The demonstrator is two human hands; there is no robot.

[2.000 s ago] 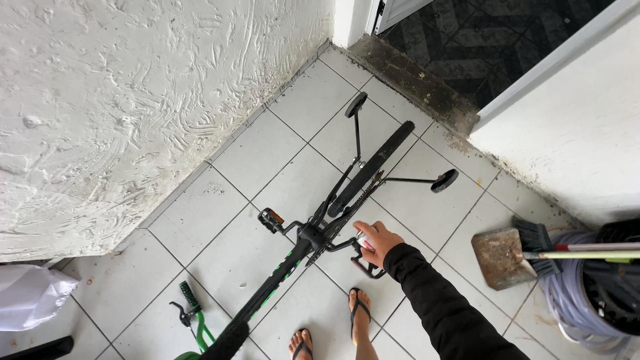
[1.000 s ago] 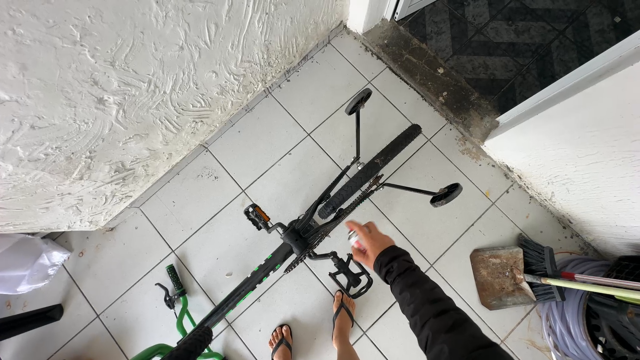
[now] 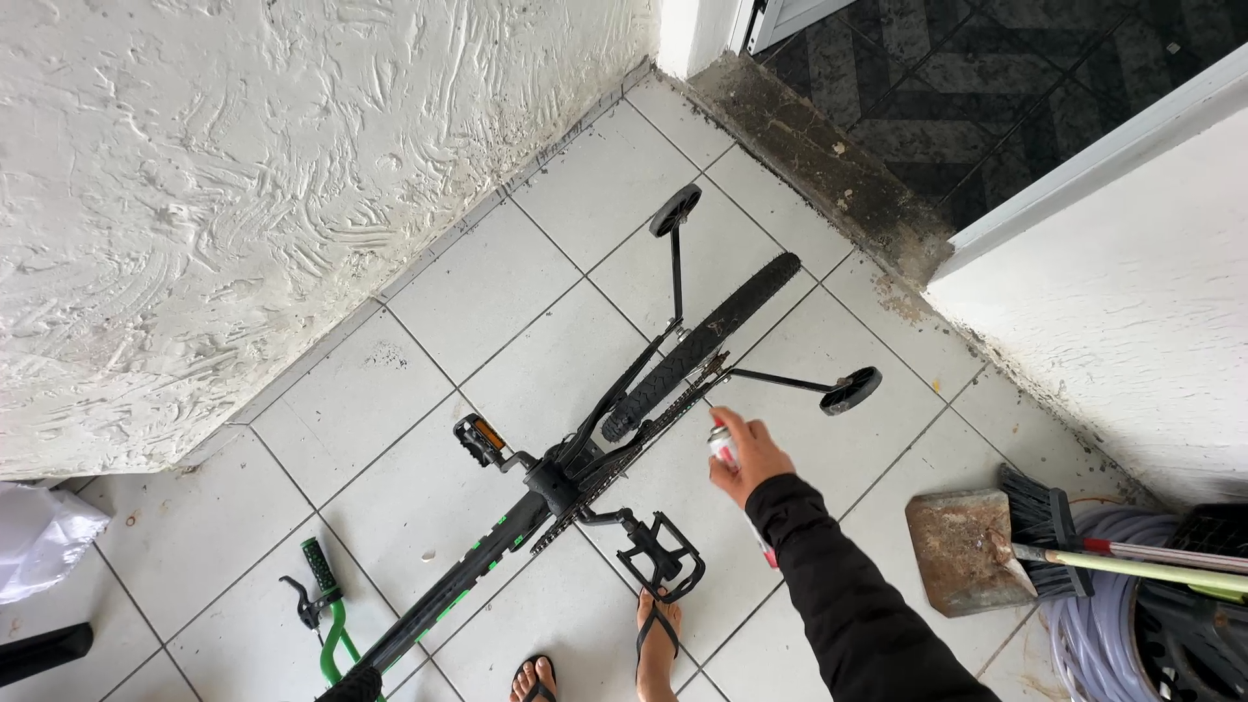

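My right hand (image 3: 749,456), in a black sleeve, grips a red and white spray can (image 3: 722,445), index finger over its top. It is beside the rear part of the bicycle chain (image 3: 663,421), near the rear sprocket (image 3: 716,365). The bicycle stands upside down or tilted, which I cannot tell; its black frame (image 3: 468,570) runs to the lower left, with the rear tire (image 3: 702,346), two training wheels (image 3: 850,391) and both pedals (image 3: 663,556) showing. At the bottom edge a dark sleeve (image 3: 353,686) reaches the frame; my left hand is hidden.
A green handlebar (image 3: 334,639) with a brake lever lies lower left. White plastic (image 3: 44,541) is at the left edge. A rusty dustpan (image 3: 965,551), a broom (image 3: 1048,536) and a coiled hose (image 3: 1097,624) are at right. Textured wall (image 3: 195,195) and a doorway sill (image 3: 819,156) border the tiles.
My right hand with the can has moved from beside the crank toward the rear sprocket, along the chain. The pedal near my foot has changed its position since the earliest frame.
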